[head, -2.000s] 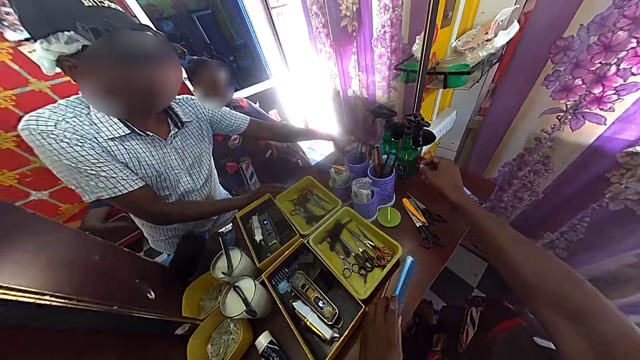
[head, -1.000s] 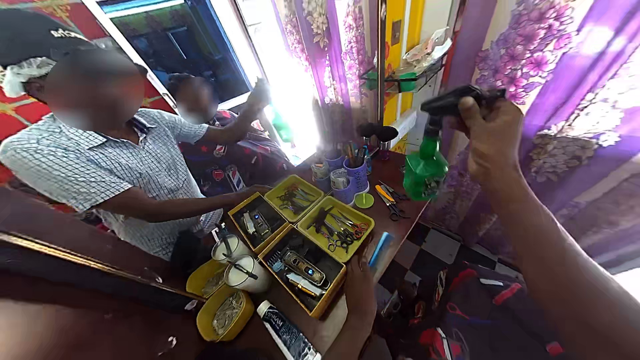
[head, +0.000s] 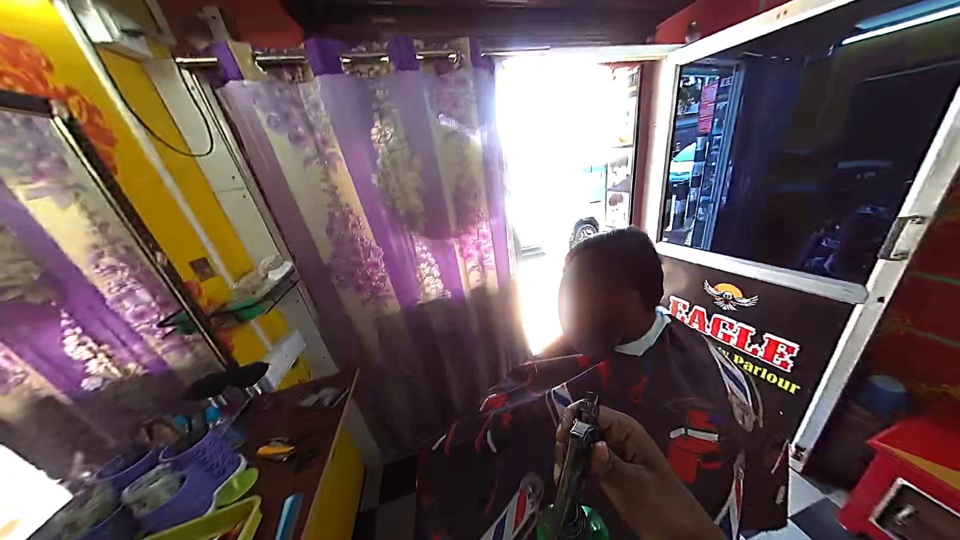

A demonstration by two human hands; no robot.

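Observation:
My right hand [head: 626, 461] grips the black trigger head [head: 581, 442] of a spray bottle low in the middle of the head view. Part of its green body [head: 589, 521] shows below, cut off by the bottom edge. Beyond the bottle, a person [head: 622, 285] sits in a dark barber's cape [head: 637, 390] with red, white and blue patterns and a white neck strip [head: 645, 337]. The bottle overlaps the cape in the picture; its distance from the person cannot be told. I cannot see my left hand.
A brown counter [head: 319, 427] at lower left bears purple baskets [head: 176, 487], a yellow-green tray [head: 247, 517], a light blue comb [head: 289, 516] and an orange-handled tool [head: 276, 450]. A purple floral curtain [head: 405, 225] hangs behind; a red cabinet [head: 907, 457] stands at right.
The view has swung from the counter to the seated person. My right hand has lifted the green spray bottle and now holds it in front of the cape. My left hand has left the view.

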